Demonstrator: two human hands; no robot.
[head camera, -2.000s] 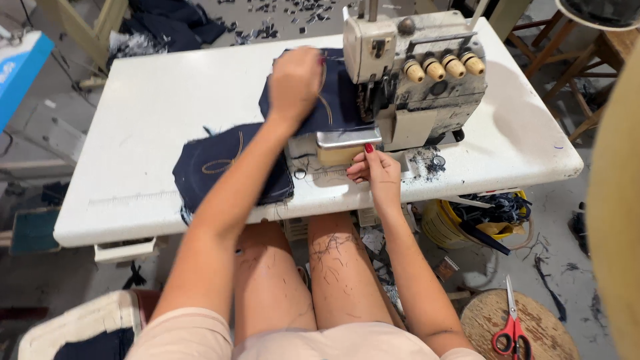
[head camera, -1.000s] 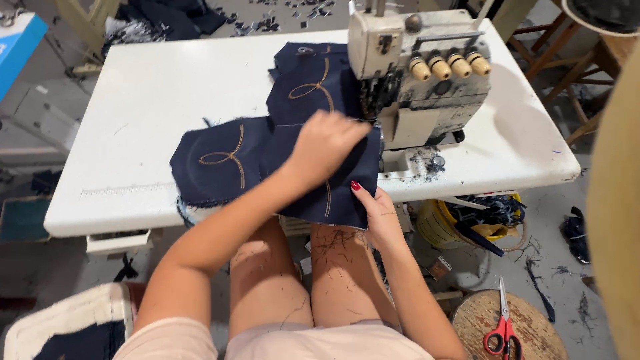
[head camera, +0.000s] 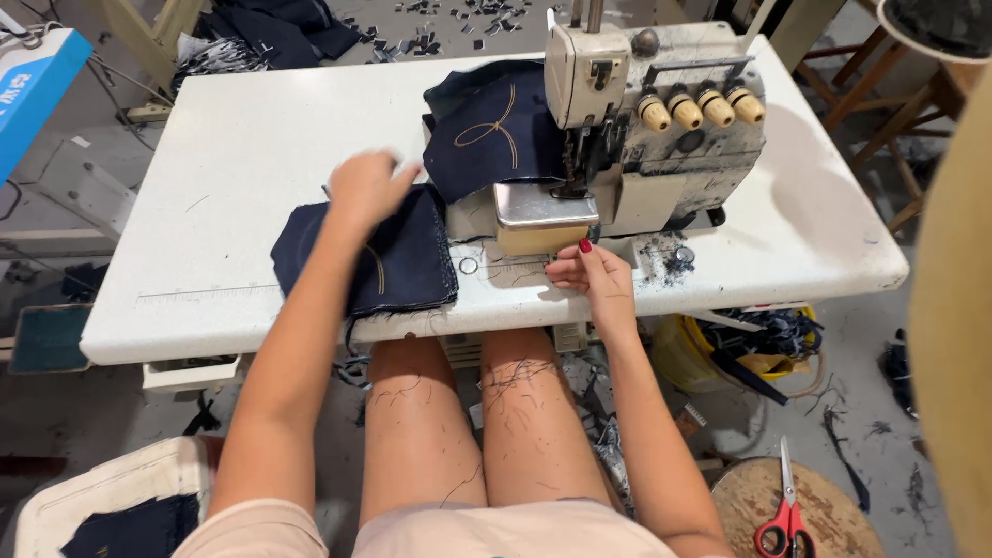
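An overlock sewing machine stands on the white table. Beside its presser foot lies a dark denim pocket piece with tan loop stitching, its near edge by the metal plate. A stack of similar denim pieces rests to the left, near the front edge. My left hand, blurred, is over the far part of that stack, its fingers apart; whether it touches the cloth is unclear. My right hand is at the front of the machine, just below the plate, fingers curled and thumb raised, with no cloth seen in it.
Red-handled scissors lie on a round wooden stool at lower right. A yellow bucket of scraps stands under the table's right side. A white container with denim is at lower left. Lint lies around the machine base.
The denim piece that both hands were at in front of the machine one second ago is gone from there, uncovering the plate. My left hand has moved left, over the stack.
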